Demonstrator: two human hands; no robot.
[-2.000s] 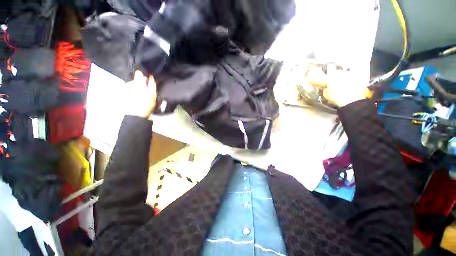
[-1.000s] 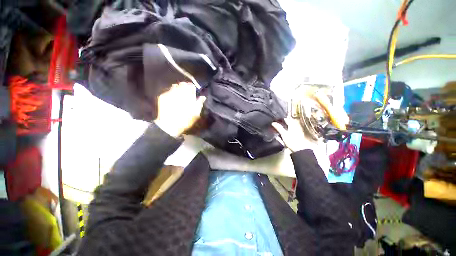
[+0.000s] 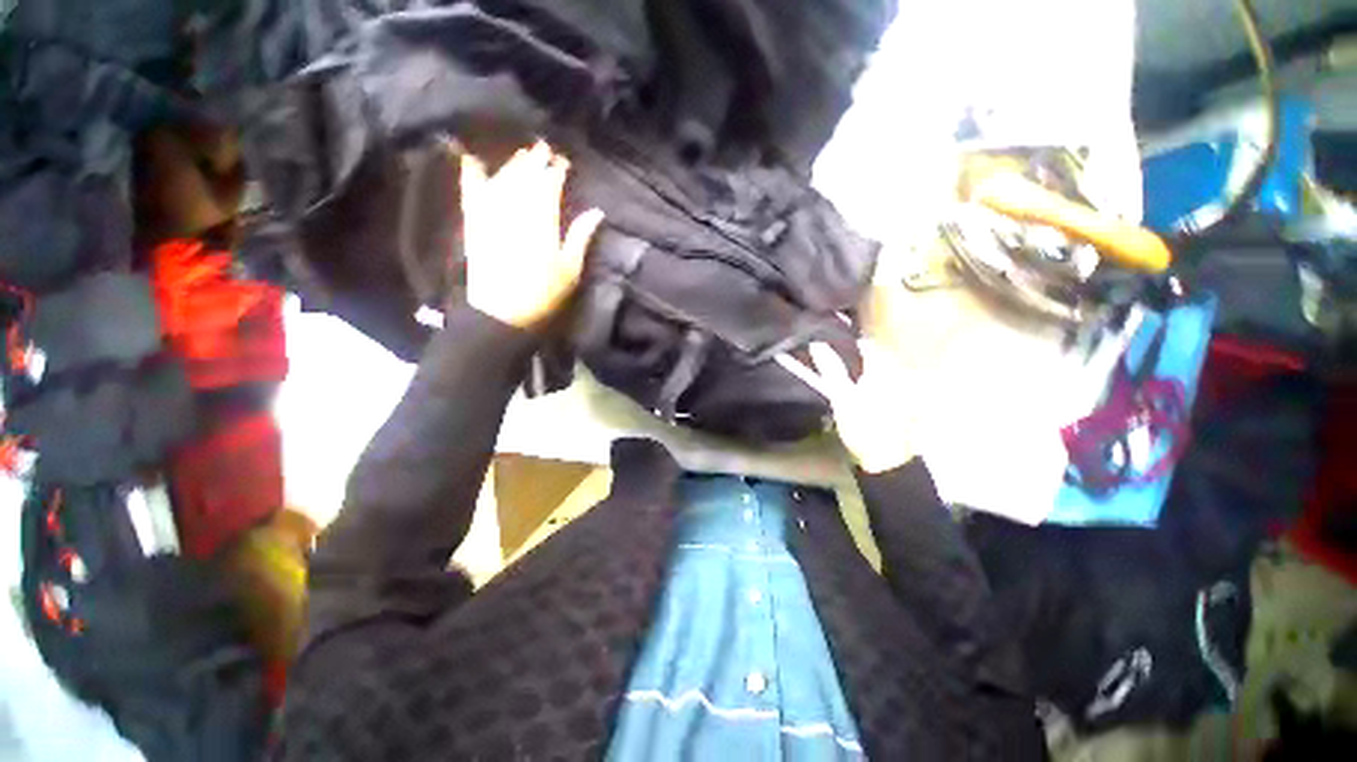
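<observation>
A large black garment point(image 3: 685, 253) lies heaped over the white table cover point(image 3: 967, 372). A narrow ridge, maybe a zip or pocket opening, runs across it between my hands. My left hand point(image 3: 518, 238) lies on top of the garment with fingers and thumb spread. My right hand point(image 3: 868, 402) is at the garment's lower right edge, fingertips on the cloth; glare hides part of it, and whether it grips cannot be told. The steam iron point(image 3: 1027, 246), with its orange handle, stands to the right of the garment, untouched.
A light blue tray point(image 3: 1176, 350) with purple-red loops point(image 3: 1124, 432) lies right of the iron. A hose point(image 3: 1258, 134) curves at the upper right. Red crates point(image 3: 223, 320) and black garments point(image 3: 104, 372) are at the left. More black cloth point(image 3: 1101, 596) hangs at the lower right.
My right hand has gone from the iron to the garment's edge. My left hand moved right onto the garment, then its fingers spread flat. The cloth between my hands has shifted.
</observation>
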